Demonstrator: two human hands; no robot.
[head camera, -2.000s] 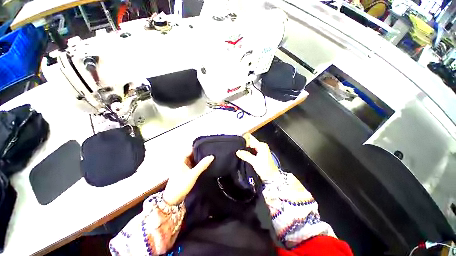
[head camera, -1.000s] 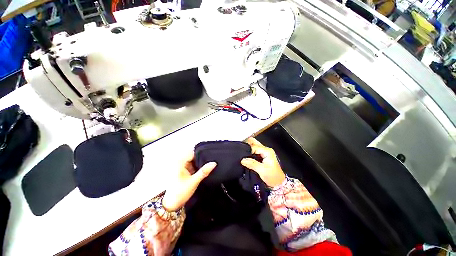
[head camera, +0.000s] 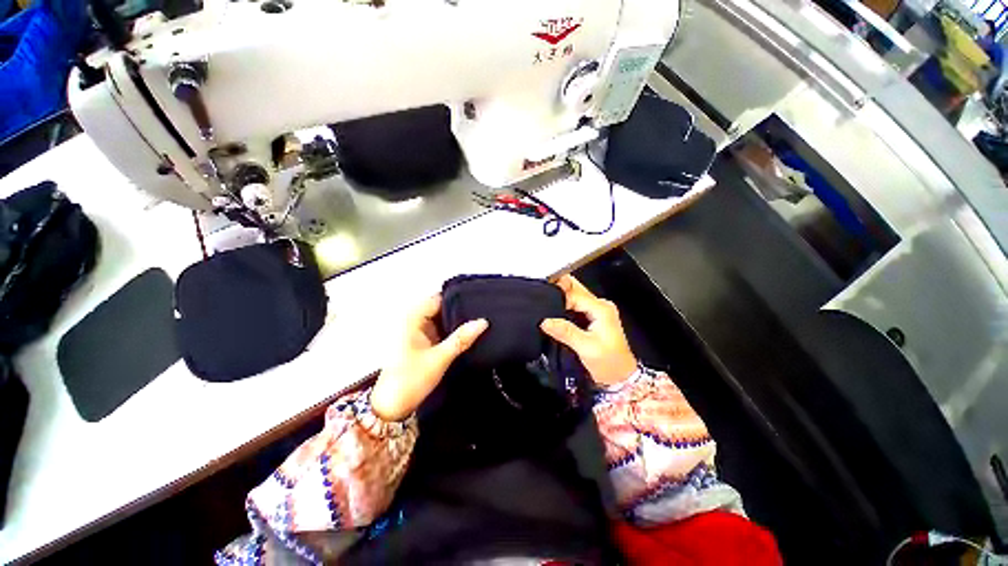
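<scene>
A black pouch body (head camera: 508, 315) with a raised rim is held at the table's front edge, above my lap. My left hand (head camera: 426, 356) grips its left side, thumb on top and fingers behind. My right hand (head camera: 597, 335) grips its right side in the same way. A thin curved line with a pale glint, like a zipper, shows low on the dark fabric below my thumbs. Where the pouch ends against the dark apron cannot be told. Another black pouch (head camera: 249, 313) lies by the needle area, beside a flat black panel (head camera: 118, 345).
The white sewing machine (head camera: 365, 61) stands across the table, with a black piece (head camera: 398, 149) behind its arm. Red-and-black-handled snips (head camera: 514, 203) lie right of the needle. Black pouches (head camera: 660, 146) lie at the far right, more black pieces (head camera: 44, 265) at the left.
The view has shifted, and the machine sits higher in the picture than a second ago. Both hands keep the same hold on the pouch, with thumbs on top.
</scene>
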